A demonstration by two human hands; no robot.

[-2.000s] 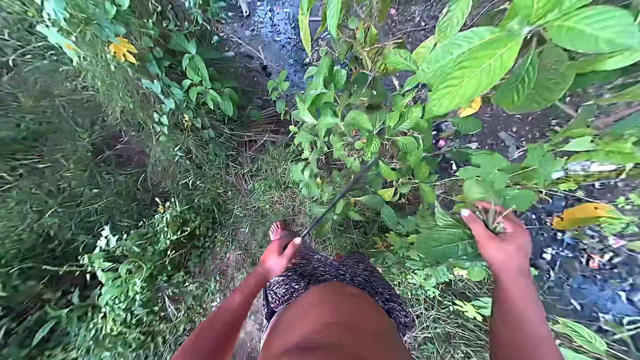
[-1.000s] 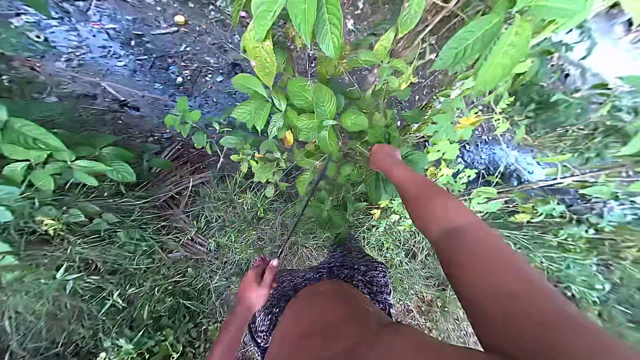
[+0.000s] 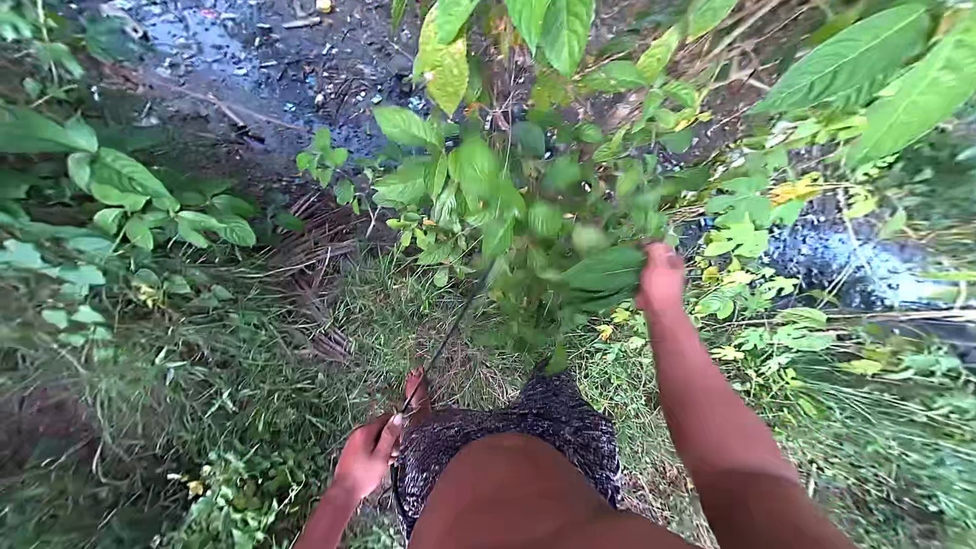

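My left hand (image 3: 370, 451) is closed round a thin dark cord or rod (image 3: 450, 335), which slants up and right into a leafy green plant (image 3: 488, 183). Where its far end lies among the leaves cannot be told. To the right of the plant, my right hand (image 3: 662, 278) is closed on green leaves (image 3: 602, 271) that stick out leftward from the fist. Several leaves between the hands are blurred.
Dark wet ground with scattered litter (image 3: 229, 61) lies beyond the plant. Water (image 3: 846, 263) shows at the right. Large leaves (image 3: 854, 65) hang at the upper right. Grass (image 3: 305, 396) surrounds a bare foot (image 3: 417, 389). Dry stalks (image 3: 324, 290) lie left of the plant.
The view has turned since the earliest frame. Since one second ago my right hand has moved to the right, away from the plant's middle. My left hand keeps hold of the thin dark cord or rod.
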